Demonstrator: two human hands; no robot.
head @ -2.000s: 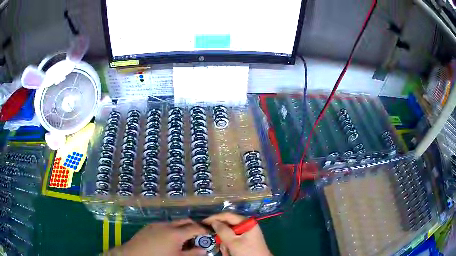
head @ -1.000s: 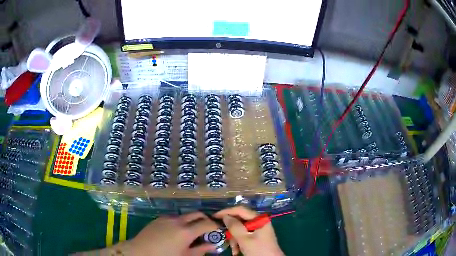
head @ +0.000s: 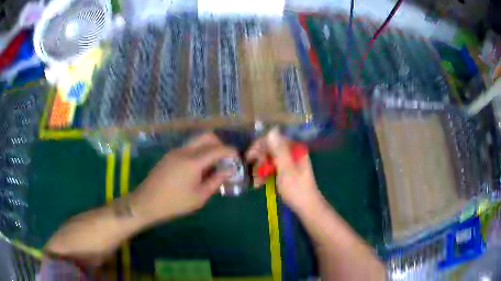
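The picture is blurred. My left hand (head: 184,175) holds a round silver metal part (head: 233,175) at its fingertips, over the green mat just in front of the main tray. My right hand (head: 288,164) is close beside it on the right, closed around the red test probe (head: 298,155). The probe's thin tip cannot be made out. The right fingers and the metal part look slightly apart. The main tray (head: 181,125) lies directly ahead, with long rows of silver parts over a brown base.
The right-hand tray (head: 420,175) has a brown base. A rear right tray (head: 379,60) lies behind it, with red and dark wires (head: 383,24) hanging over. A red lump (head: 349,97) sits between trays. White fan (head: 71,30), sticker sheets (head: 61,112) and left tray (head: 16,159) are at left; a blue holder (head: 467,236) is lower right.
The view has tipped down, so the monitor screen is gone and more mat and forearms show. The right hand and probe have drawn slightly away from the metal part, still in the left hand.
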